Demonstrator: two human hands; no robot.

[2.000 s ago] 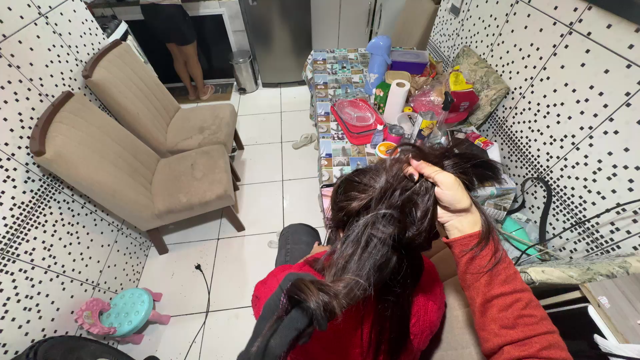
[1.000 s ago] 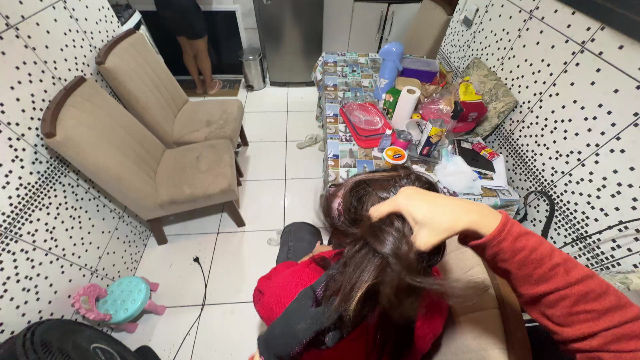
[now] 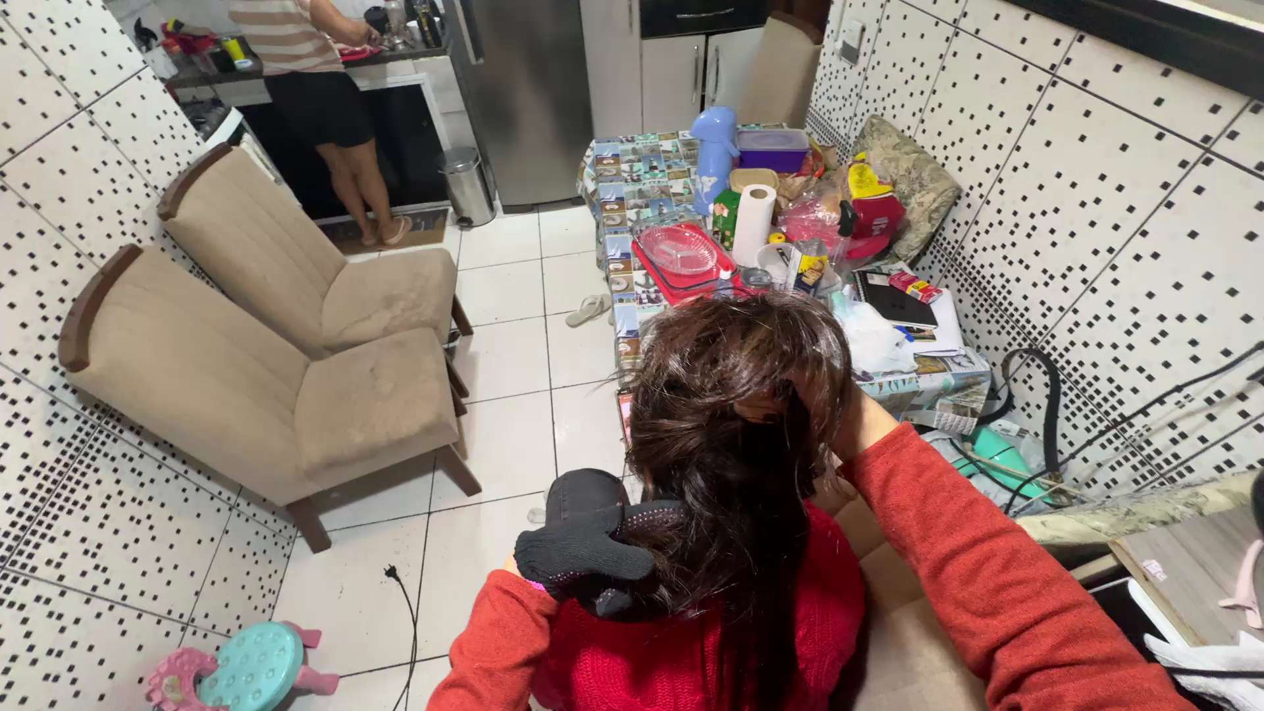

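Note:
A seated person in a red knit top sits in front of me, back toward me, with long dark brown hair. My left hand, in a black glove with small dots, is at the left side of the hair, its fingers around the lower strands. At the right side, my bare right hand is mostly buried in the hair near the top of the head; its fingers are largely hidden. Both my forearms are in orange-red sleeves.
A cluttered table stands beyond, with a paper towel roll and a blue thermos. Two beige chairs are at left, a small turquoise stool and a cable below. Another person stands at the counter.
The gloved left hand has come to the lower left of the hair. My right hand, earlier on top of the hair, is now mostly under it at the right side. The view has shifted upward.

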